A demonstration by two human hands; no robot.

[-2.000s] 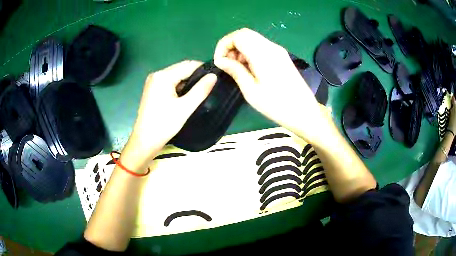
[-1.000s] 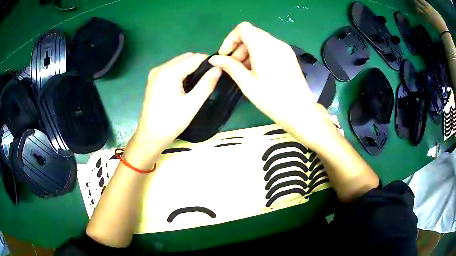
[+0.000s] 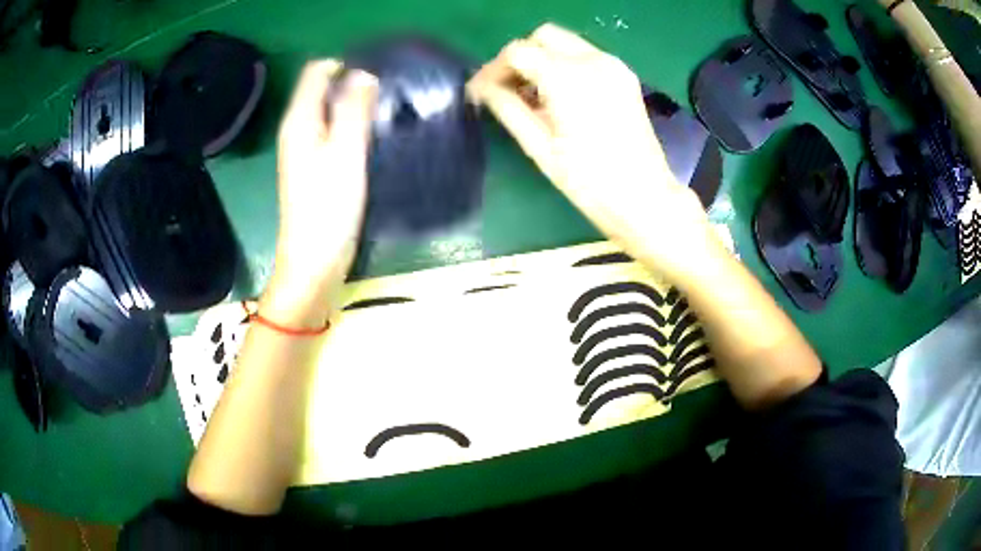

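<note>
A black oval plate [image 3: 425, 161] with a shiny grooved face is blurred above the green table. My left hand [image 3: 328, 161] holds it at its left edge. My right hand [image 3: 570, 118] is just right of the plate's upper right edge, fingers curled together; I cannot tell whether it touches the plate or pinches anything. A pale backing sheet [image 3: 366, 377] lies below, with rows of black curved adhesive strips [image 3: 624, 353] at its right and a single strip [image 3: 417, 431] near its lower edge.
A pile of oval plates [image 3: 161, 231] lies at left. Plates with raised clips [image 3: 742, 95] lie at right. Another person's arm [image 3: 941, 65] reaches in at the upper right, and a second strip sheet [image 3: 970, 242] shows at the right edge.
The plate has turned more upright, its shiny grooved face now showing. My left hand has moved up and left. My right hand has come away from my left hand. The other person's arm reaches further in.
</note>
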